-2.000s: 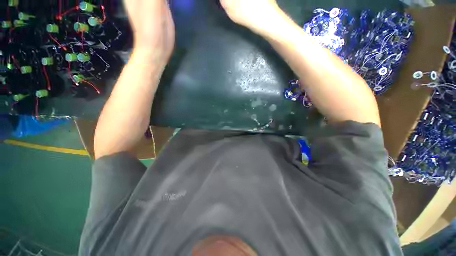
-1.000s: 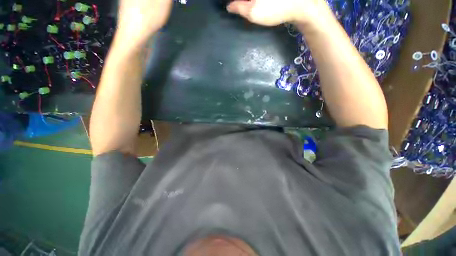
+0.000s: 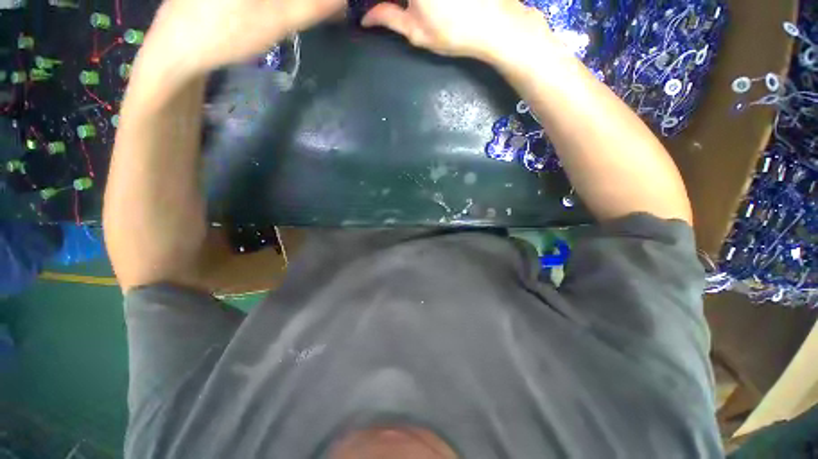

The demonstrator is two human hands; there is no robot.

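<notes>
My left hand reaches in from the left at the top edge, its fingers pointing right. My right hand is at the top edge, thumb pointing left. A small dark thing shows between the two hands, cut off by the frame edge; I cannot tell what it is or which hand holds it. Pale thin wires hang below my left hand. Blue wired parts lie in a heap beyond my right forearm. Black units with green cylinders and red wires lie at the left.
The glossy dark green worktop has a few blue parts near its front right. A cardboard carton with more blue parts stands at the right. Another brown box is below the table edge at left. A yellow line crosses the green floor.
My left hand has turned and moved right, close to my right hand; its forearm has swung out left. My right hand first moved right, then slightly back left. Pale wires now show below my left hand.
</notes>
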